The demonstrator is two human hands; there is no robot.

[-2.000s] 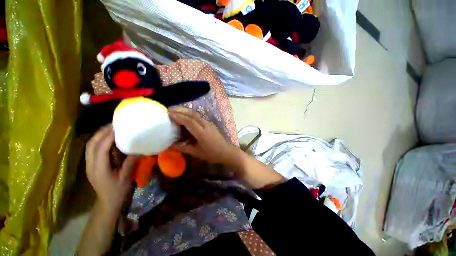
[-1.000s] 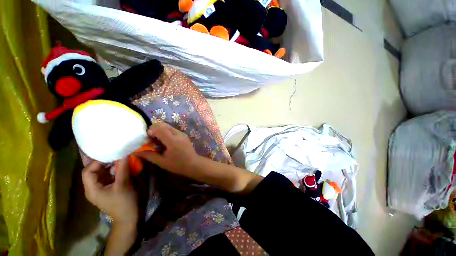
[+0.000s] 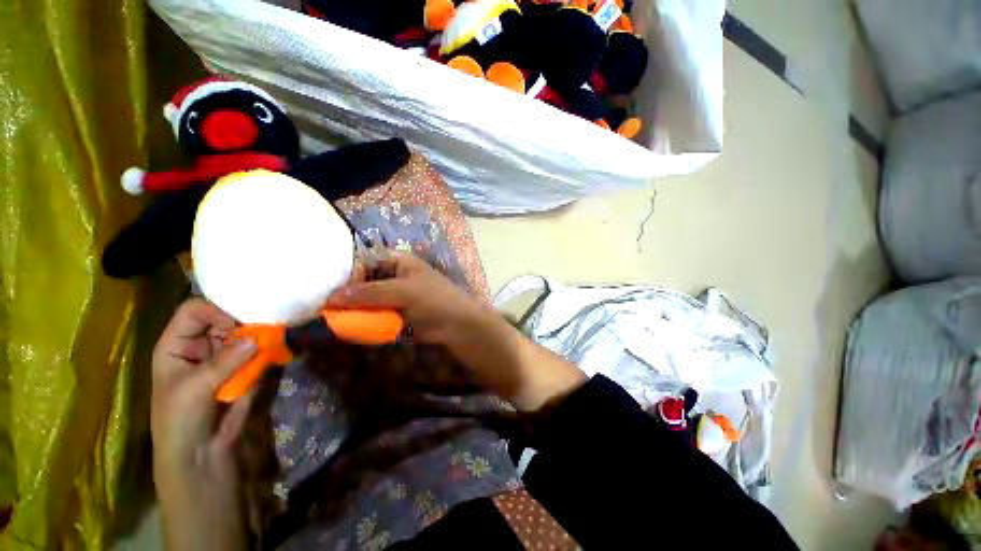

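Observation:
A plush penguin (image 3: 273,245) is held over my lap, face up, with its head toward the upper left. It has a red Santa hat (image 3: 223,94), a red scarf (image 3: 204,173), a round red beak and a white belly. My left hand (image 3: 199,371) holds its lower side by one orange foot (image 3: 251,363). My right hand (image 3: 414,301) grips the lower body by the other orange foot (image 3: 364,325). The black flippers are spread to both sides. I cannot see a tool in either hand.
A large white woven sack (image 3: 430,118) of penguins stands at the top. A yellow woven sack (image 3: 70,269) is at the left. A crumpled white bag (image 3: 645,344) with small penguin toys (image 3: 710,433) lies on the floor. Stuffed grey sacks (image 3: 909,387) line the right. The daisy-print apron (image 3: 355,474) covers my lap.
The penguin has turned from a leftward tilt a second ago to more upright and moved slightly right. Its feet now show spread out below the belly. Both hands keep hold of it.

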